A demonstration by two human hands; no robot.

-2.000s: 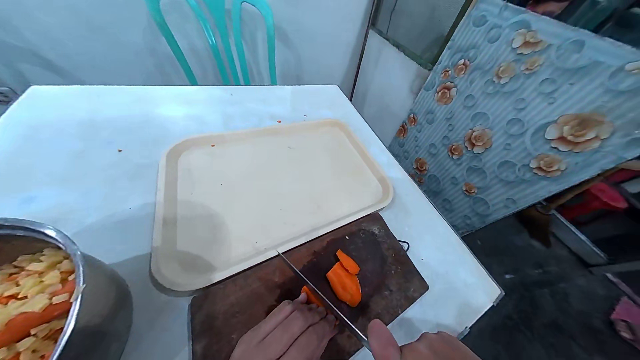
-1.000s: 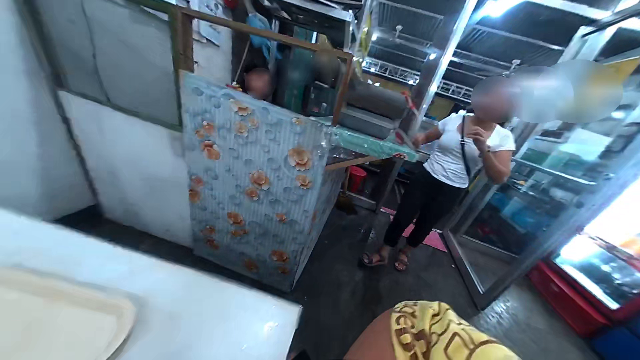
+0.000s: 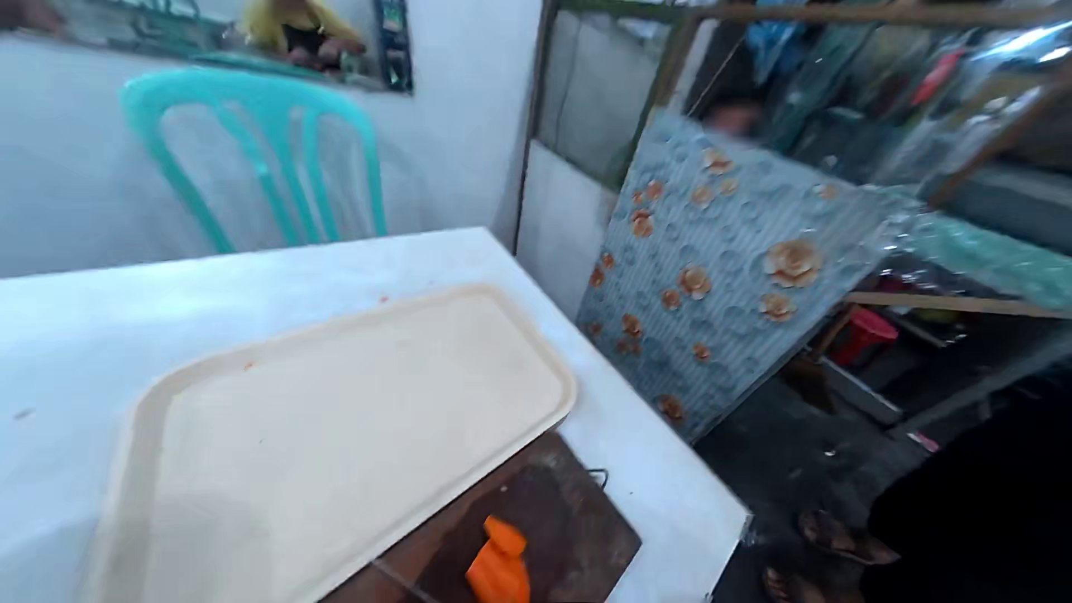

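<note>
Neither of my hands shows in the head view. Orange carrot pieces (image 3: 501,565) lie on a dark brown cutting board (image 3: 578,502) at the bottom of the view. A short stretch of a knife blade (image 3: 400,579) crosses the board left of the carrot; its handle is out of frame. A beige plastic tray (image 3: 360,419) lies on the white table (image 3: 209,293), its near edge against the board.
A teal plastic chair (image 3: 276,159) stands behind the table. To the right is a flower-patterned panel (image 3: 720,276), with a red bucket (image 3: 867,335) beyond. A person's sandaled feet (image 3: 837,536) and dark clothing are at lower right.
The view swung right to a standing person, then back to the table. Two seconds ago my hands were at the knife and carrot on the board; now they are out of frame.
</note>
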